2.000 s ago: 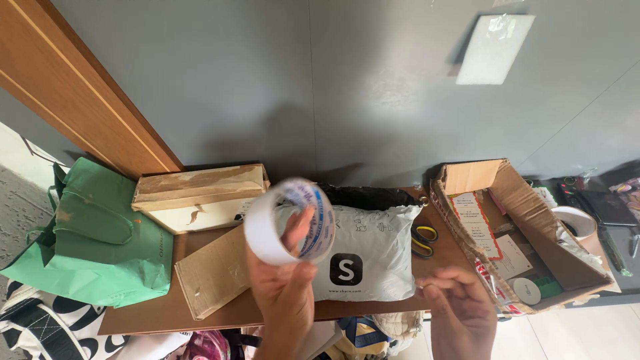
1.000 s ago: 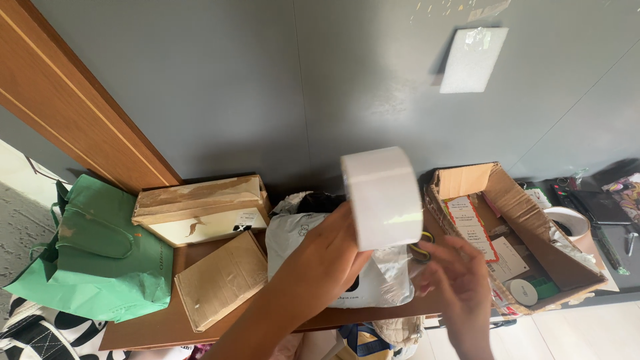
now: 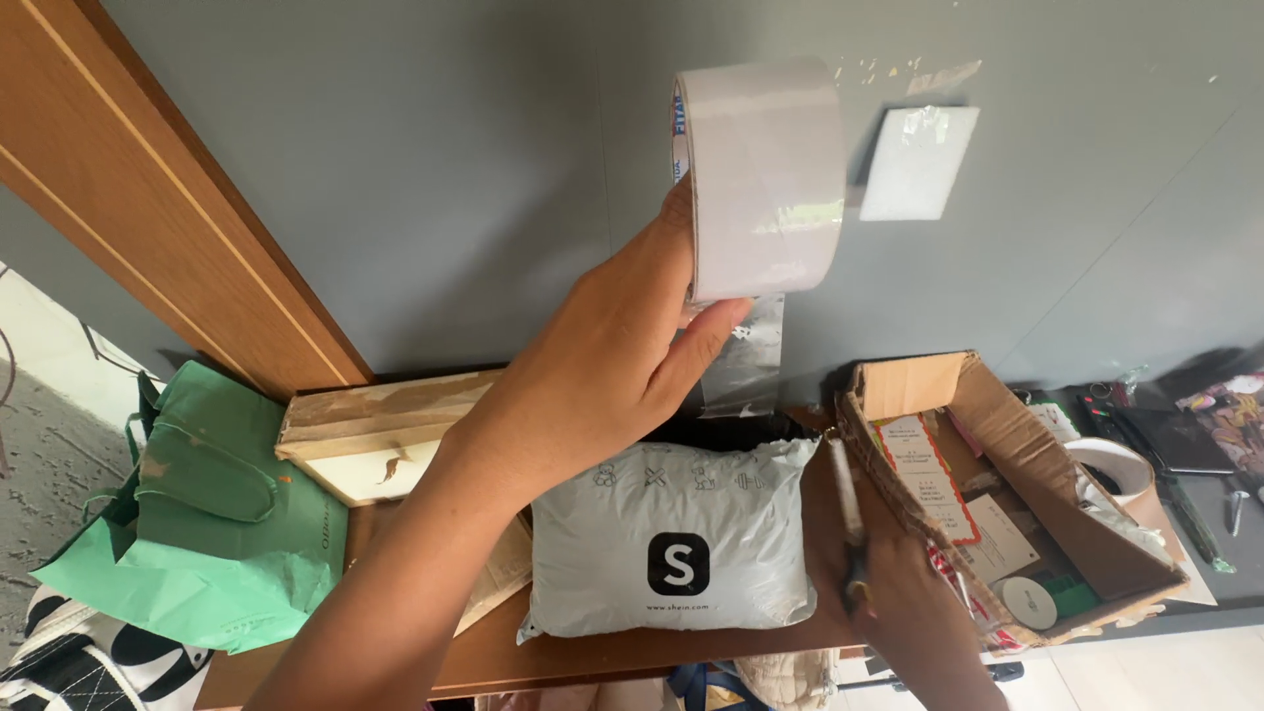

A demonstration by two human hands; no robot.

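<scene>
My left hand (image 3: 632,336) holds up a wide roll of clear packing tape (image 3: 765,178), its fingers inside the core and the thumb below. A loose strip of tape (image 3: 746,360) hangs from the roll. Lower right, my right hand (image 3: 889,583) grips scissors (image 3: 849,504) by the handles, with the blades pointing up, between the parcel and the open box. Under the left hand, a grey plastic mailer parcel (image 3: 592,553) with a black logo lies on the wooden shelf (image 3: 553,662).
An open cardboard box (image 3: 1047,464) with cards and a green-and-white roll stands at right. Farther right are another tape roll (image 3: 1116,469) and small items. Cardboard boxes (image 3: 395,405) and a green paper bag (image 3: 237,513) are at left. A white foam piece (image 3: 918,163) is taped to the grey wall.
My left hand has raised the tape roll, and a hanging strip now shows. My right hand, seen without scissors two seconds ago, now holds them; they lay beside the parcel then.
</scene>
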